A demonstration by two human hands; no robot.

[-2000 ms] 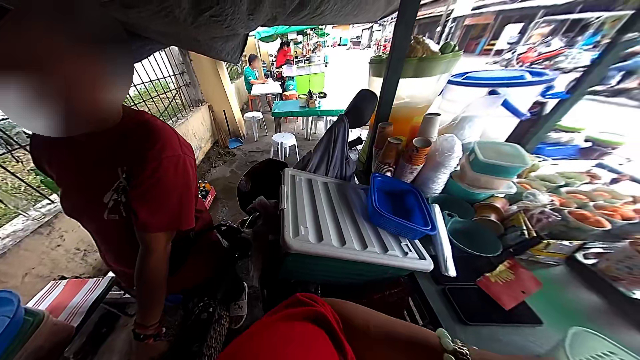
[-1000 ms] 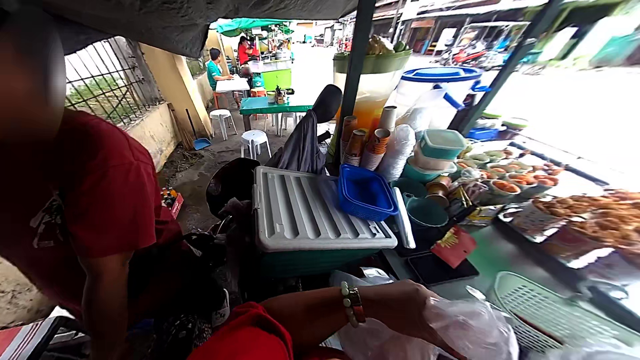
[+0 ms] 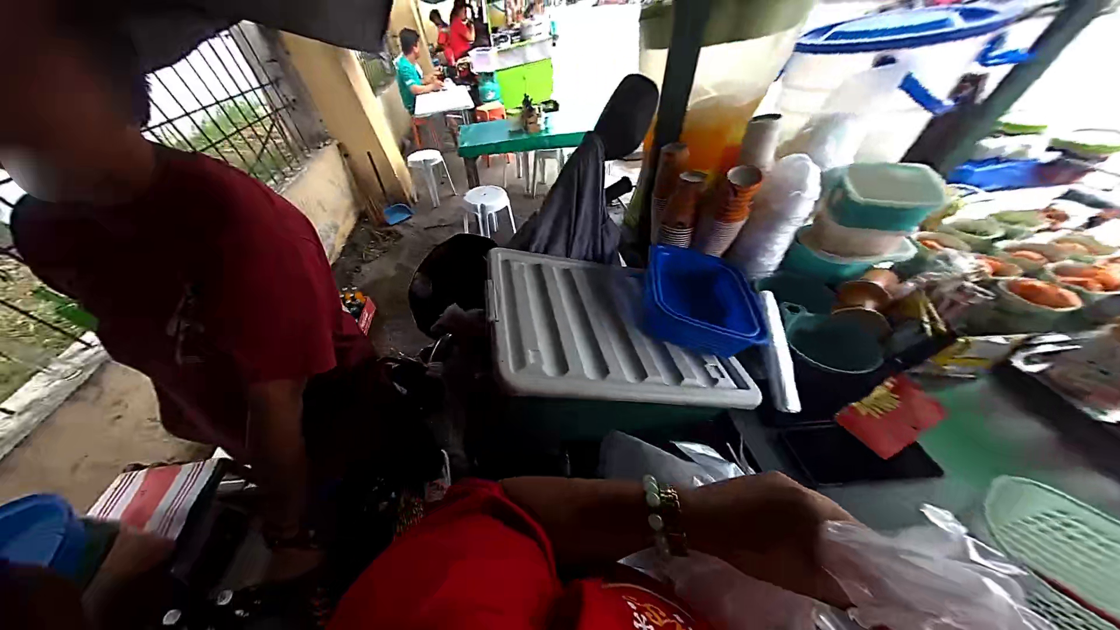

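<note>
My left hand (image 3: 770, 525), on an arm with a red sleeve and beaded and metal bracelets (image 3: 665, 516), reaches right across the lower part of the view. Its fingers meet a crumpled clear plastic bag (image 3: 910, 569) and seem closed on it, though blur and the plastic partly hide them. More clear plastic hangs below the wrist. Just beyond the hand are a black tray (image 3: 822, 455) and a red packet (image 3: 910, 407) on the metal counter. At the right lies a pale green plastic basket (image 3: 1059, 542). My right hand is out of view.
A grey-lidded storage box (image 3: 577, 332) bears blue plastic containers (image 3: 700, 302). Behind stand stacked paper cups (image 3: 726, 206), a drink container (image 3: 717, 105) and lidded tubs (image 3: 884, 201). Bowls of food (image 3: 1041, 293) line the right. A person in a dark red shirt (image 3: 236, 262) leans close at left.
My left arm came into fuller view between the first two frames, its hand then at the plastic bag. The view has since turned somewhat left, and a blue container shows again at lower left.
</note>
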